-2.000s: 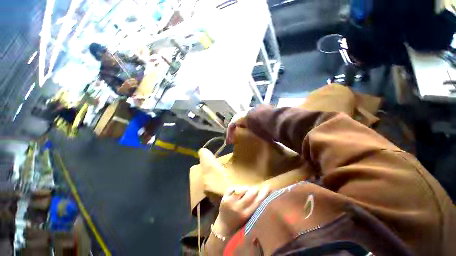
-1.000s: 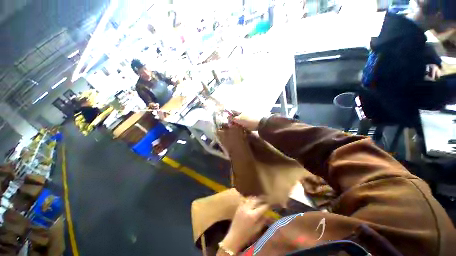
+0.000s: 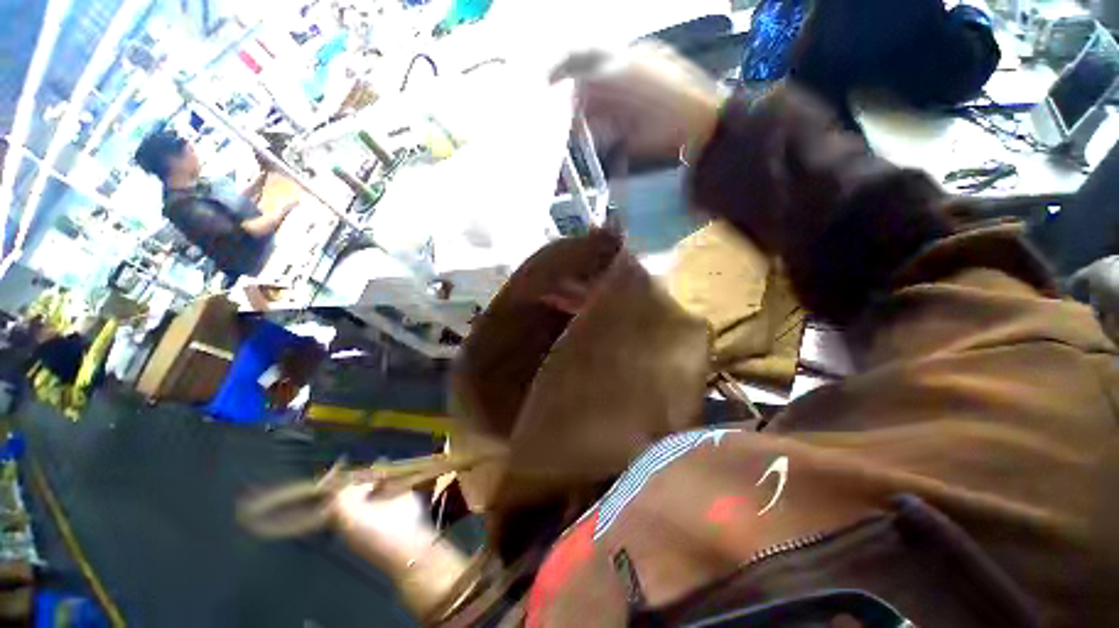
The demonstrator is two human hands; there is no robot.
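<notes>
A brown tote bag is in front of my chest, its dark mouth facing left. My left hand, blurred, is at the lower left, closed around the bag's thin handle, whose loop sticks out to the left. My right hand, also blurred, is raised above the bag, apart from its top corner. Its fingers look spread, and no fabric shows in it.
More brown bags lie behind the held bag, beside a white sheet. A white table stands ahead. A person works at the left. A blue bin and carton stand on the floor side. Another person in dark clothes is upper right.
My right hand has let go of the bag's top and moved up. My left hand has moved left and now holds the handle. The bag's mouth has turned left. The view has swung.
</notes>
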